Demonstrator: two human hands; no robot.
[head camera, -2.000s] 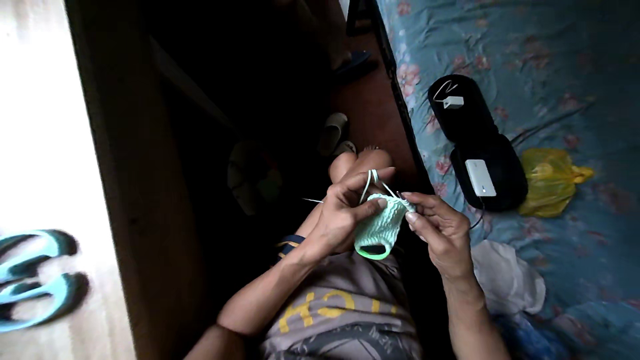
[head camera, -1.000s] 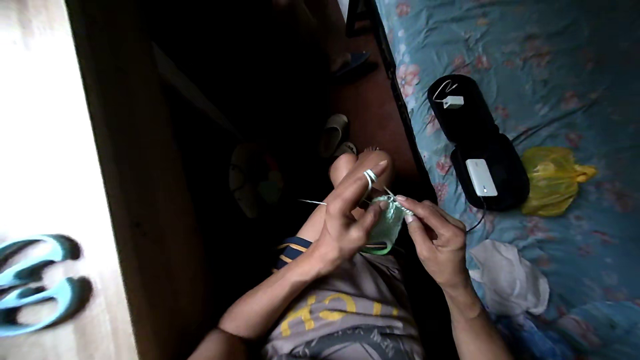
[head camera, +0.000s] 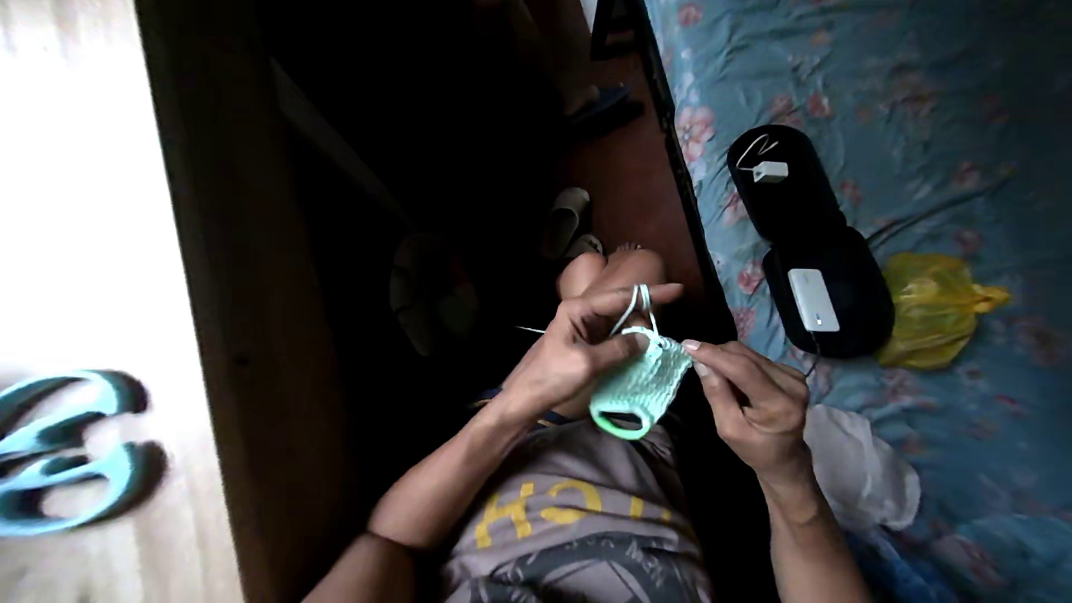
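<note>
A mint-green piece of knitted or crocheted yarn work (head camera: 643, 381), with a bright green ring (head camera: 624, 425) at its lower end, hangs between my hands above my lap. My left hand (head camera: 578, 347) pinches its upper left edge with the thumb, and strands of mint yarn (head camera: 641, 306) loop over the raised index finger. At the upper right corner of the piece, my right hand (head camera: 754, 394) has thumb and fingertips closed together; whatever tool they hold is mostly hidden. A thin pale strand or needle tip (head camera: 529, 329) sticks out left of my left hand.
At left, teal scissor handles (head camera: 71, 452) rest on a pale wooden table (head camera: 167, 335). On the flowered bed at right lie an open black case (head camera: 787, 201) with a white power bank (head camera: 813, 300), a yellow plastic bag (head camera: 930, 310) and white cloth or plastic (head camera: 863, 469). Slippers (head camera: 568, 222) are on the floor.
Since one second ago, my left index finger has lifted away from the work, with the yarn loops stretched between them. More of the piece and its green ring now shows.
</note>
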